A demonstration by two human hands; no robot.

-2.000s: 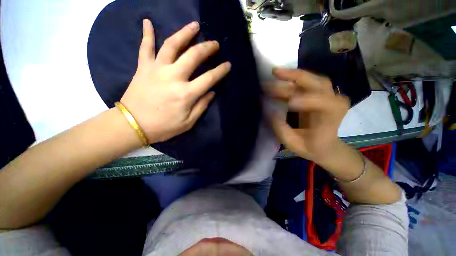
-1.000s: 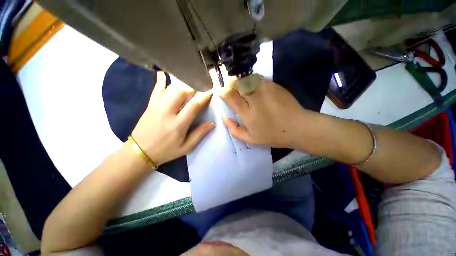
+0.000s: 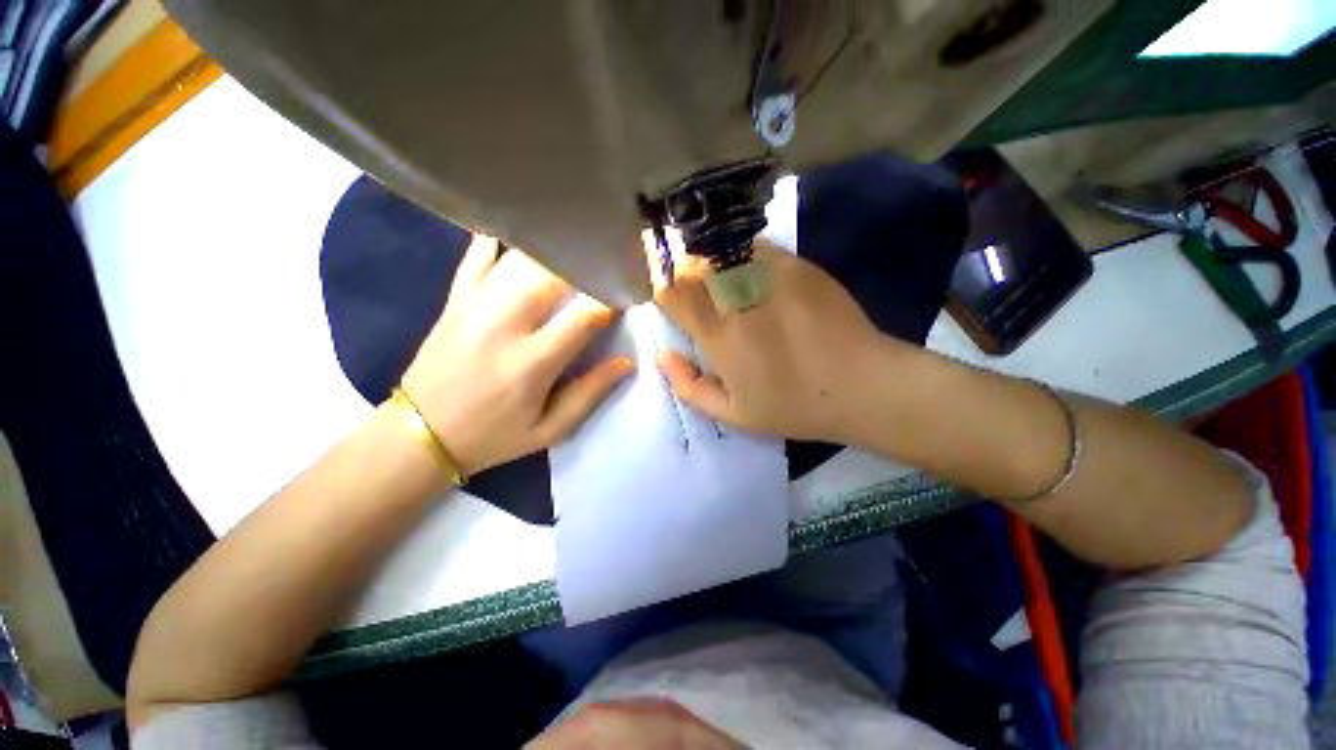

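A white backing piece (image 3: 667, 513) with thin dark parallel lines lies on a dark garment panel (image 3: 384, 279) under the sewing machine head (image 3: 586, 117). Its near end hangs over the table's front edge. My left hand (image 3: 506, 366) lies flat on the left part of the white piece and the panel, thumb and fingertips near the needle area. My right hand (image 3: 777, 344) presses on the white piece right of the marked lines, thumb and index finger apart. The machine head partly hides the fingertips and the needle point.
A smartphone (image 3: 1021, 264) lies on the right, with red and green handled scissors (image 3: 1245, 264) beyond it. A green ruled edge (image 3: 879, 513) runs along the table front. A red basket (image 3: 1043, 630) is below right. Dark cloth (image 3: 88, 425) lies at the far left.
Two seconds ago my left hand lay on the dark panel and my right hand was raised. Now both press the white piece under the machine. Since one second ago they have barely moved; the view shifted slightly.
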